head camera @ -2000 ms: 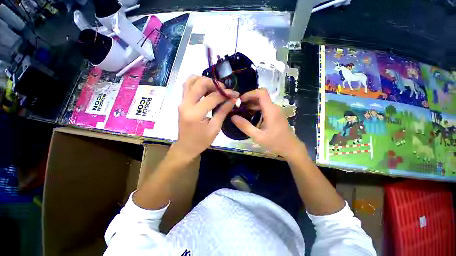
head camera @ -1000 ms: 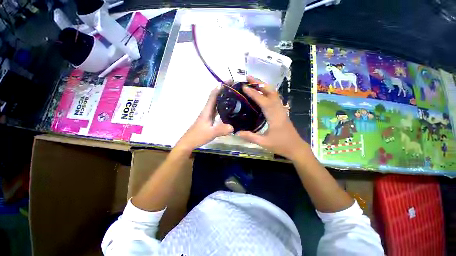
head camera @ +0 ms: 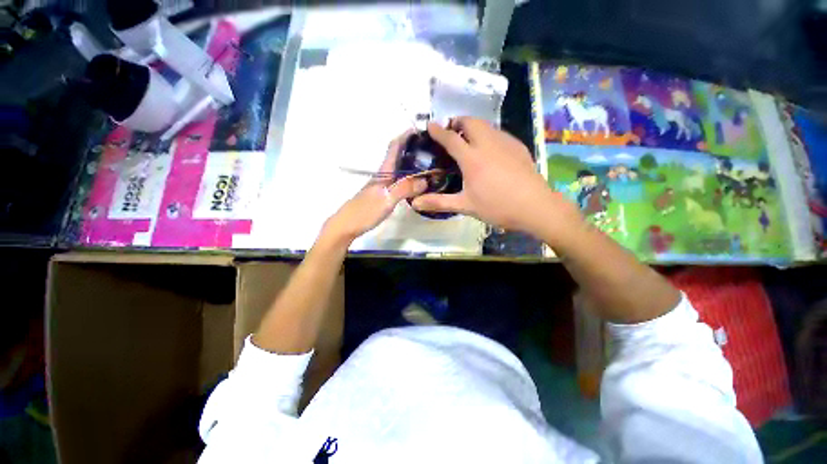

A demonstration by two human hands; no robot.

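A black round housing (head camera: 424, 158) is held between both hands above the white sheet, near the bench's front edge. My left hand (head camera: 376, 199) holds its left side, with the thumb at its lower part. My right hand (head camera: 481, 177) covers its top and right side with curved fingers. Thin lead wires (head camera: 367, 172) stick out to the left past my left hand. A white body with bracket (head camera: 464, 95) lies on the sheet just behind the hands. The inside of the housing is mostly hidden by the fingers.
Units with white bodies and black faces (head camera: 150, 95) stand at the back left. Pink printed packaging (head camera: 186, 181) lies at left, a picture sheet (head camera: 666, 163) at right. An open carton (head camera: 136, 335) is below left. A red crate (head camera: 739, 335) is below right.
The two black parts, earlier open and wired between my fingertips, are now one round shape gripped by both hands. The wires have swung from upright to pointing left. The view has shifted.
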